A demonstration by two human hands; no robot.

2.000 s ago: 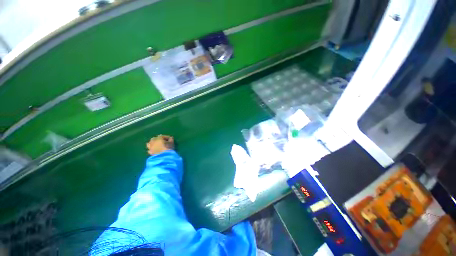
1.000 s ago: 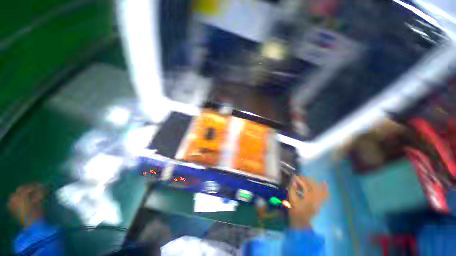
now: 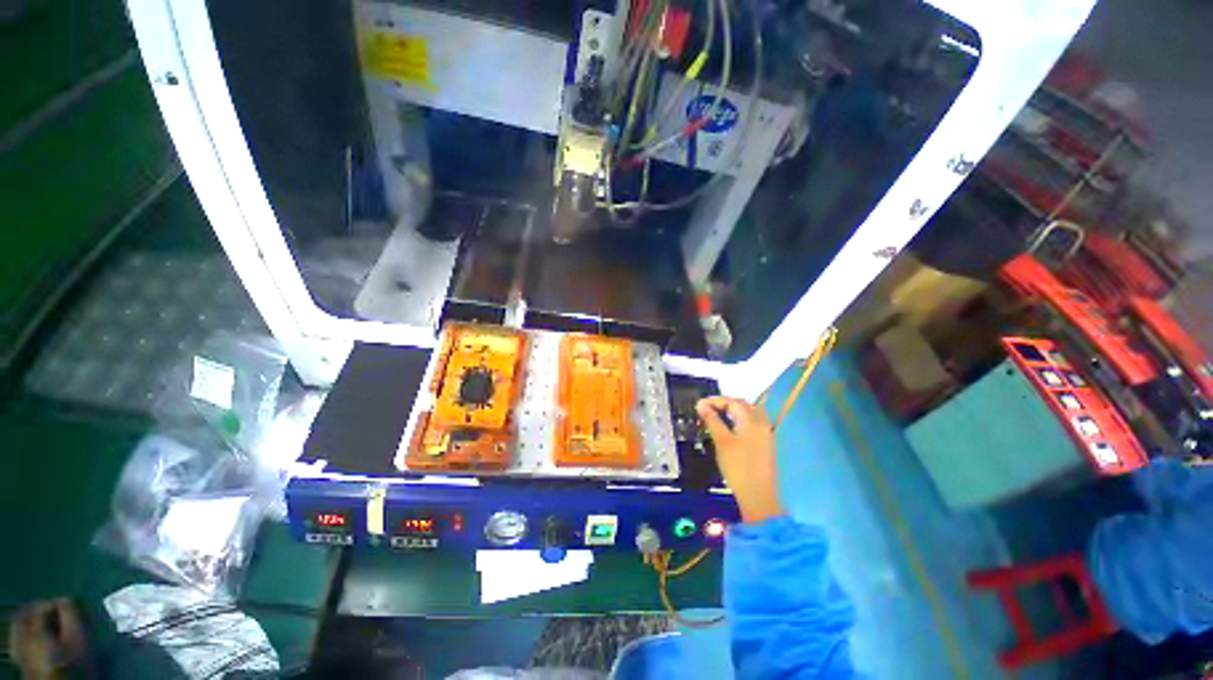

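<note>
Two orange fixtures lie on the silvery perforated base plate (image 3: 539,423) at the machine's front. The left fixture (image 3: 468,399) has a dark round centre component (image 3: 475,387); the right fixture (image 3: 597,401) is plainer. My right hand (image 3: 741,445) is at the machine's right front corner, over a cluster of small metal parts (image 3: 688,423), with its fingertips close together; whether it holds one is too small to tell. My left hand (image 3: 48,639) is dim at the lower left edge, above the green bench; its fingers are unclear.
The blue control panel (image 3: 439,518) runs below the plate, with a white slip (image 3: 532,575) under it. Clear bags (image 3: 182,498) and a white cloth (image 3: 190,632) lie left. The dispensing head (image 3: 581,166) is behind. A person's blue sleeve (image 3: 1160,551) is at right.
The view has turned from the bench's left side to face the machine. My right hand has moved from beside the panel's right end up to the small parts. My left hand is lower left.
</note>
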